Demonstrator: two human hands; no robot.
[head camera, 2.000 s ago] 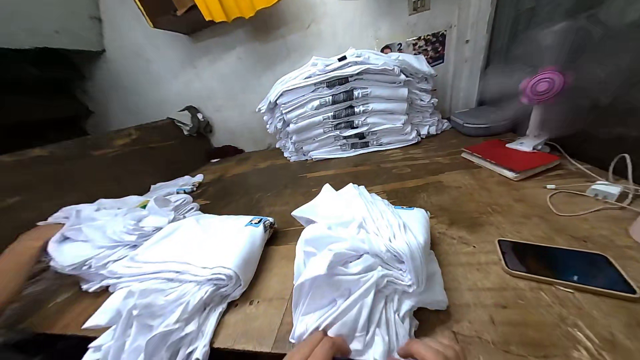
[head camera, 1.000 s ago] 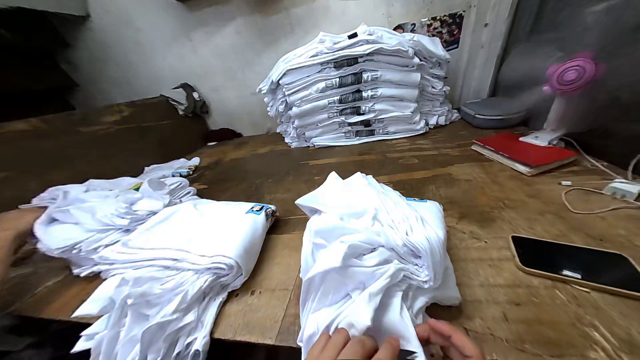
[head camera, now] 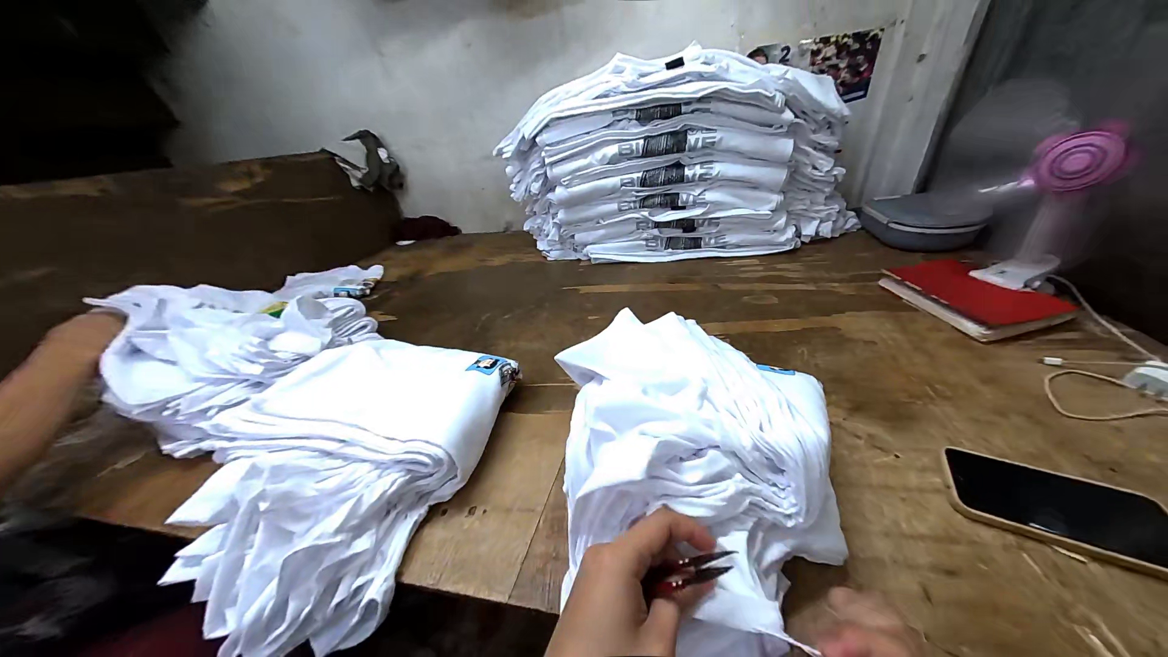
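A bunched stack of white shirts (head camera: 693, 438) lies at the front of the wooden table. My left hand (head camera: 630, 584) is at its near end, closed around small red-handled snips (head camera: 689, 577), whose dark blades point right over the white cloth. My right hand (head camera: 862, 625), blurred, is low at the frame's bottom edge, beside a thin twisted end of white cloth; whether its fingers grip it cannot be told. Left of this lies a folded stack of white garments (head camera: 392, 401) with a blue tag, its loose ends hanging over the table's front edge.
Another person's arm (head camera: 46, 392) reaches into a crumpled white pile (head camera: 219, 356) at the left. A tall stack of printed white shirts (head camera: 675, 164) stands against the wall. At the right are a pink fan (head camera: 1081, 162), a red book (head camera: 990, 297), a cable (head camera: 1077, 415) and a phone (head camera: 1063, 506).
My right hand has moved right, off the middle of the near end of the shirts. The snips now show in my left hand.
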